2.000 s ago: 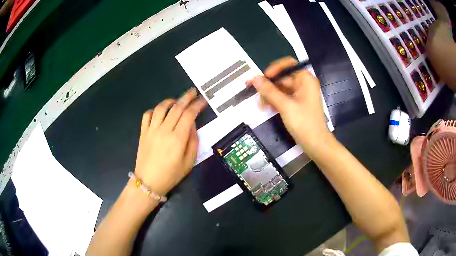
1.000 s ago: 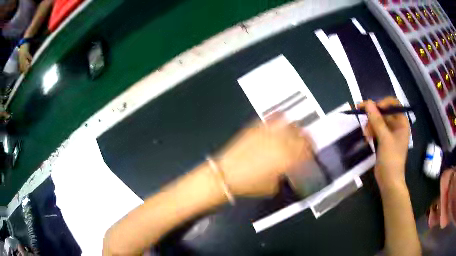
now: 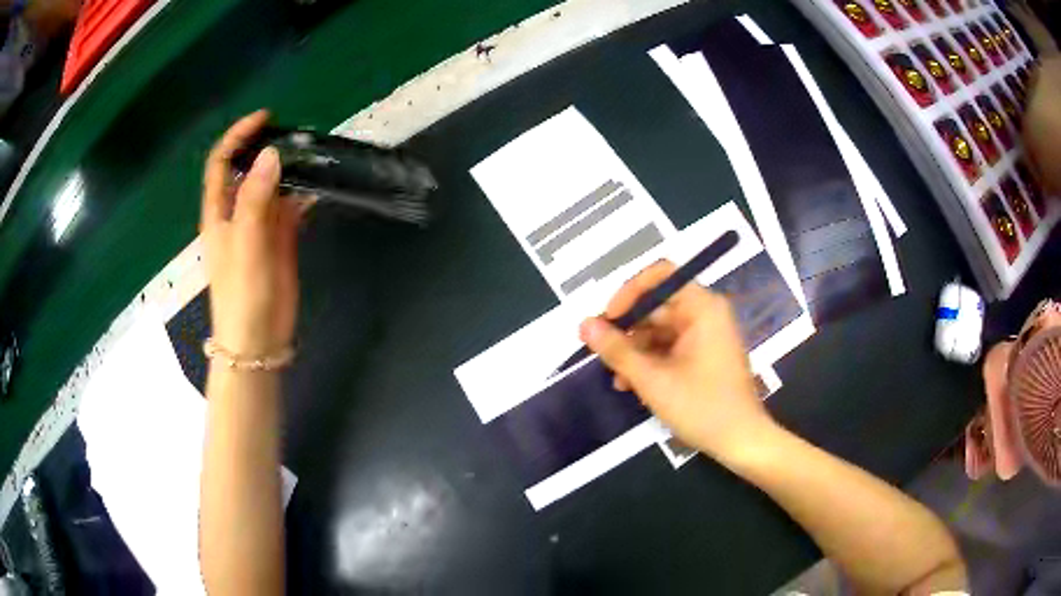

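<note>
My left hand [image 3: 250, 239] is raised at the upper left and grips a dark phone unit [image 3: 349, 175] by its left end, over the edge of the green belt. The unit is blurred and its board is hard to see. My right hand [image 3: 681, 355] holds slim black tweezers [image 3: 681, 277] like a pen. The tip points down-left onto the black adhesive film sheet [image 3: 570, 413] with white edges. A white liner sheet [image 3: 570, 157] with grey adhesive strips [image 3: 611, 256] lies just above that sheet. A small liner piece is partly hidden under my right hand.
More black film sheets [image 3: 803, 175] lie at the right, beside a white compartment tray [image 3: 919, 111] of red-and-gold parts. A white object with a blue band [image 3: 960, 323] and pink fan [image 3: 1030, 390] are right. White sheets [image 3: 146, 466] lie left. Another person's arm [image 3: 1044, 128] shows at the right edge.
The phone unit, lying on the black film sheet two seconds ago, is now lifted in my left hand at the upper left. My right hand has moved back left, still with the tweezers.
</note>
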